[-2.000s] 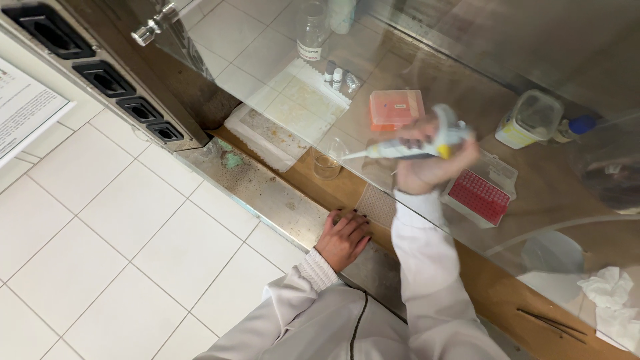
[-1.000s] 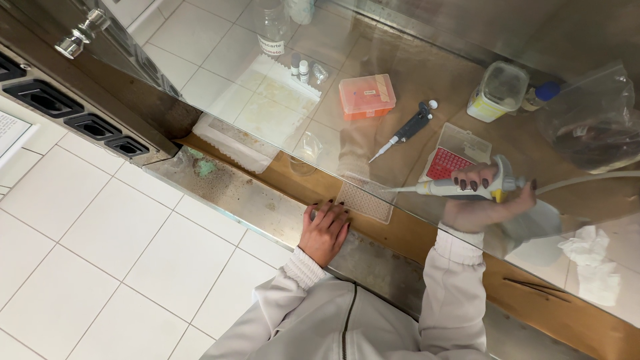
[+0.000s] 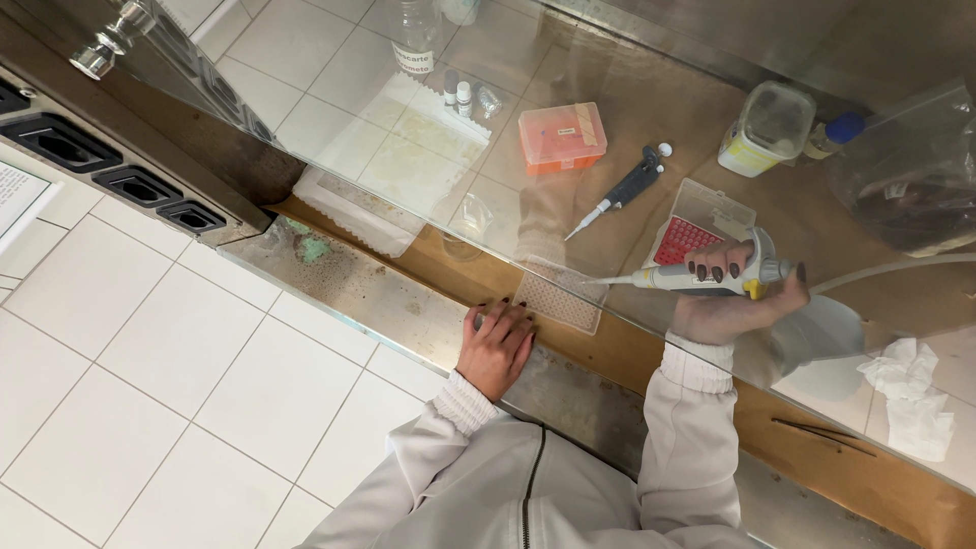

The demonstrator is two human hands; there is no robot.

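My right hand point(image 3: 724, 293), seen through the glass sash, grips a grey and white micropipette point(image 3: 686, 277) with a yellow part near its plunger end. The pipette lies nearly level, its tip pointing left over a clear plate with many small wells point(image 3: 563, 297). My left hand point(image 3: 497, 347) rests on the metal front edge of the cabinet, fingertips just left of that plate, holding nothing that I can see. Behind my right hand sits an opened tip rack with red wells point(image 3: 681, 242). A dark micropipette point(image 3: 634, 181) lies on the brown surface.
An orange tip box point(image 3: 563, 141), small vials point(image 3: 463, 99), a glass bottle point(image 3: 415, 38) and a clear round dish point(image 3: 467, 221) stand farther in. To the right are a plastic tub point(image 3: 766, 130), a blue-capped bottle point(image 3: 831, 137), crumpled tissue point(image 3: 911, 381) and metal tweezers point(image 3: 823, 436). A glass sash point(image 3: 366, 179) slants across.
My right hand has moved right and toward the cabinet's front with the micropipette, from beside the orange box to over the well plate. My left hand stays on the front edge.
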